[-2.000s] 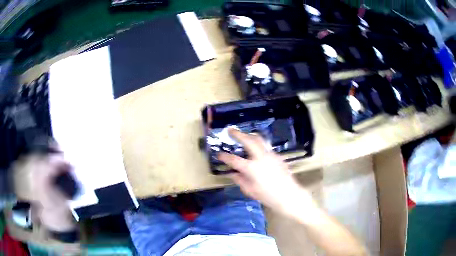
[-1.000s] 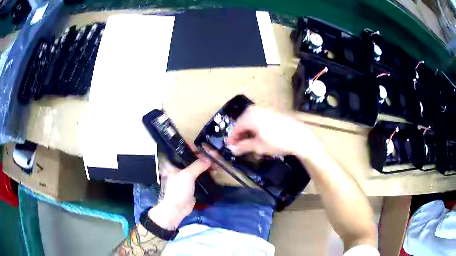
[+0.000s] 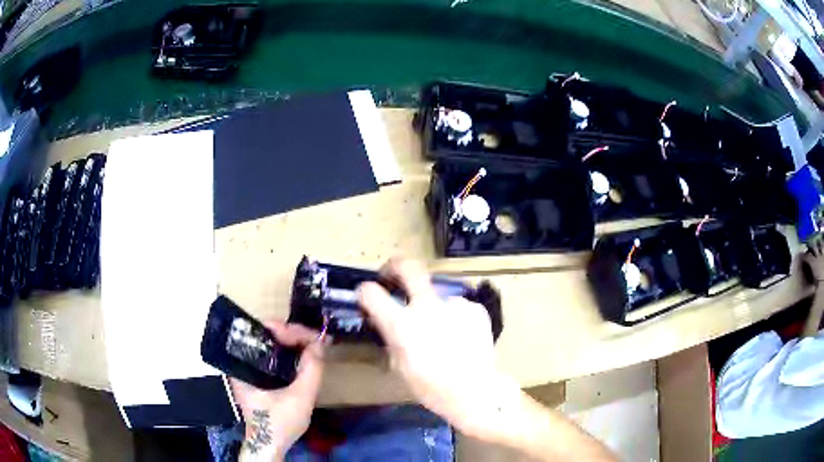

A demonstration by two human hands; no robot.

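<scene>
A black housing (image 3: 483, 302) lies on the bench in front of me, partly hidden by my right hand. My left hand (image 3: 294, 374) holds a narrow black control panel (image 3: 246, 341) at the housing's left end, its side with silvery parts facing up. A thin wire shows between panel and housing. My right hand (image 3: 420, 320) is blurred over the housing's left half, fingers bent close to its inside; whether it pinches anything cannot be told.
More housings (image 3: 551, 212) with white discs stand in rows at the right. White release paper (image 3: 158, 271) and a black sheet (image 3: 294, 153) lie at left and back. Black panels (image 3: 68, 221) are stacked far left. Housings sit on the green belt (image 3: 361, 54). A person (image 3: 768, 379) is at right.
My left hand and the panel have moved left and down in view, and the panel lies flatter. The housing has turned from slanted to nearly level. My right hand remains over it.
</scene>
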